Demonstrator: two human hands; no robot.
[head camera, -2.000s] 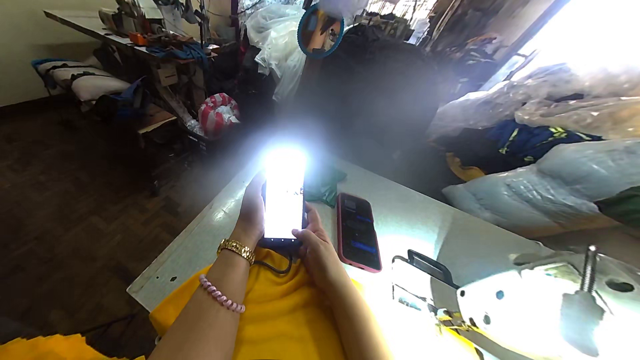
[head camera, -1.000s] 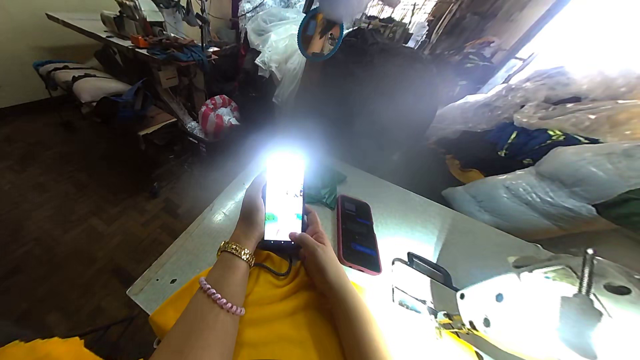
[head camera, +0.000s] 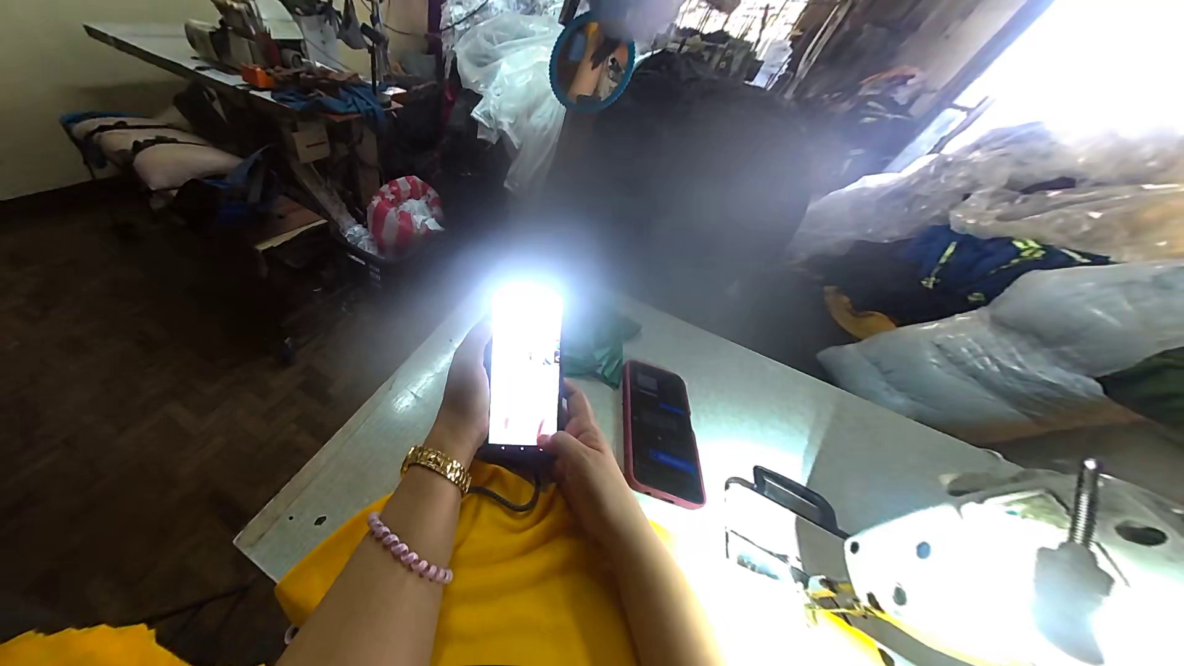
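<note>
Both my hands hold a lit smartphone (head camera: 524, 370) upright above the near part of a pale worktable (head camera: 370, 435). My left hand (head camera: 467, 388) wraps its left side; a gold-coloured watch or bracelet and a pink coiled band circle that wrist and forearm. My right hand (head camera: 578, 444) grips the lower right, its thumb on the bottom of the glaring screen. A dark cable hangs below the phone over yellow fabric (head camera: 527, 555). To the right, a second phone in a red-pink case (head camera: 663, 435) lies face up, its screen on. Dark green material (head camera: 597, 351) lies behind the held phone.
A brightly lit sewing machine (head camera: 971, 564) occupies the lower right. Plastic-wrapped bundles (head camera: 980, 370) are piled beyond the table's right edge. At the back left, another worktable (head camera: 157, 51) bears a sewing machine and cloth. A red-and-white bag (head camera: 402, 217) sits in a bin on the left.
The picture on the held phone's screen has changed. Both hands and the second phone have stayed in about the same places.
</note>
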